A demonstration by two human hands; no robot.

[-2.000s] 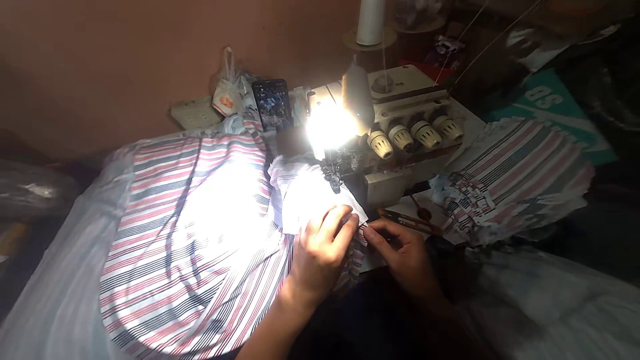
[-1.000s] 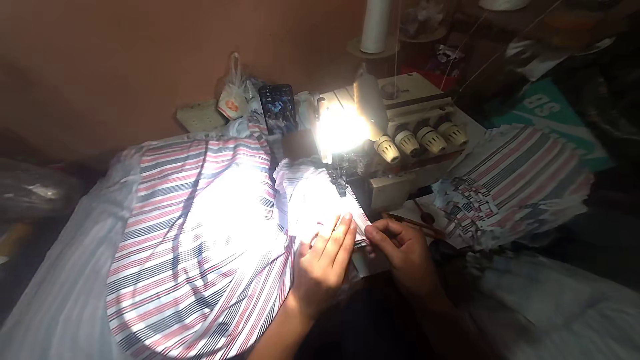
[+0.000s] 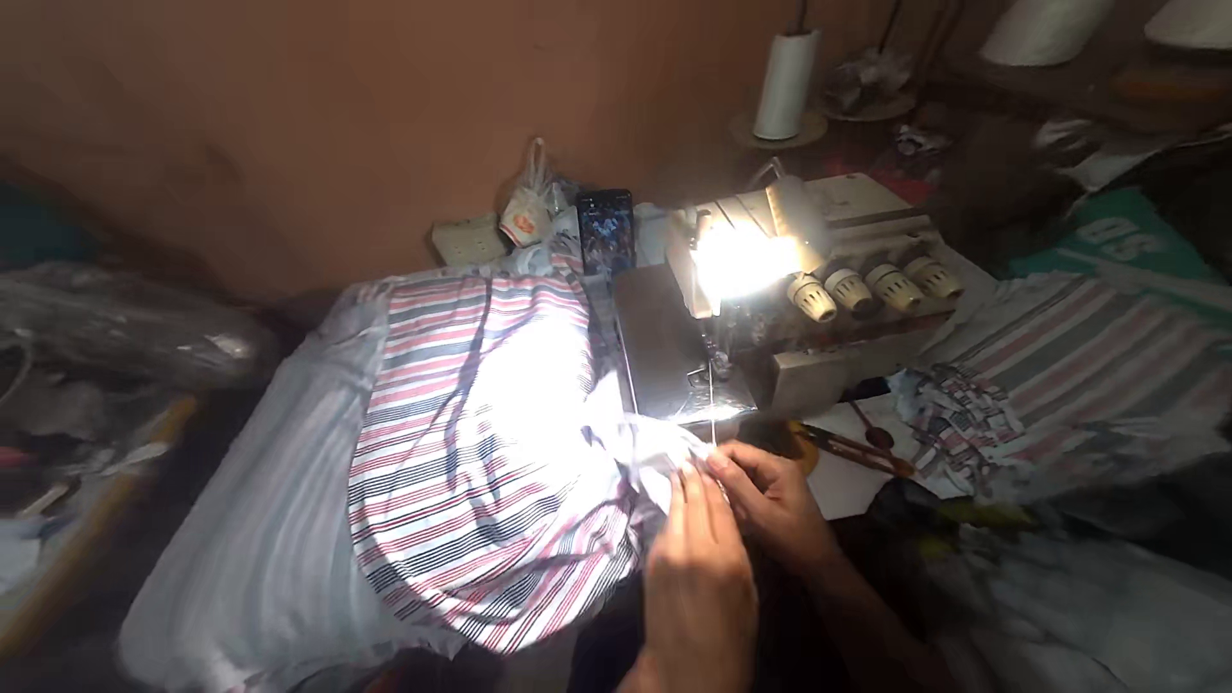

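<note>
An overlock sewing machine with cream tension dials stands at centre right, its lamp glaring over the needle area. Striped fabric in white, pink and grey spreads to its left, and a pale, overexposed part of cloth runs to my hands. My left hand lies with its fingers extended on this cloth, in front of the machine's plate. My right hand pinches the cloth edge between thumb and forefinger, touching the left fingertips. A thread runs from the needle area down to the fingers.
Behind the cloth, a phone leans beside a small plastic bag. Thread cones stand at the back. Tweezers or snips lie right of my hands, near more striped pieces. Plastic-wrapped items are at the far left.
Both hands and the pale cloth have moved off the machine's plate toward me; the dark plate now shows. A thread now stretches between the needle area and the cloth.
</note>
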